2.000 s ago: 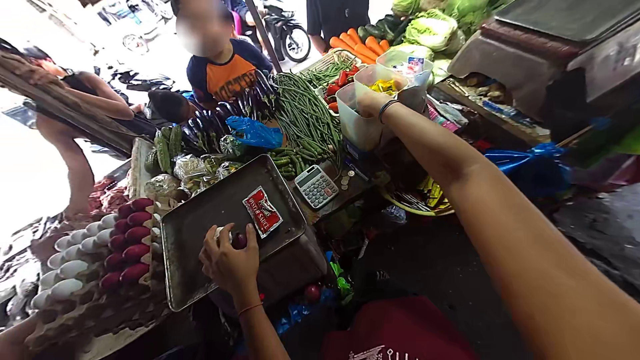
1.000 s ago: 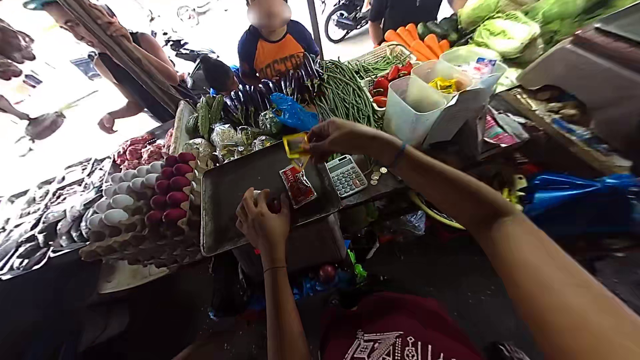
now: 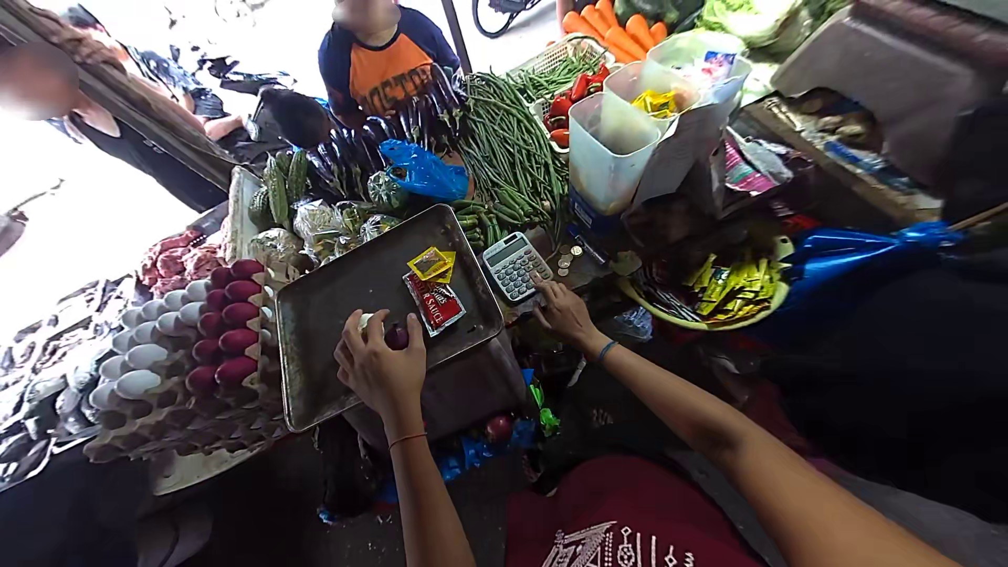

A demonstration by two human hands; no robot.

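My left hand [image 3: 383, 364] curls over a red onion [image 3: 397, 337] and a pale bulb [image 3: 366, 321], perhaps garlic, on a dark metal tray [image 3: 323, 315]. Right of the onion lies a red sauce sachet [image 3: 438, 305], with yellow sachets [image 3: 431, 264] touching its upper end. My right hand [image 3: 565, 311] holds nothing; a fingertip rests on the lower right keys of a grey calculator [image 3: 516, 266], just right of the tray. A few coins [image 3: 565, 260] lie beside the calculator.
Stacked trays of white and red eggs [image 3: 189, 394] stand left. Beyond are eggplants [image 3: 425, 110], long beans [image 3: 512, 150] and a blue plastic bag [image 3: 425, 169]. Plastic containers [image 3: 610, 150] stand back right, near a basin of yellow sachets [image 3: 776, 303]. People stand across the stall.
My right hand has moved from the plastic containers to the tray with something yellow, then to the calculator. Yellow sachets now lie by the red one. My left hand has stayed over the tray.
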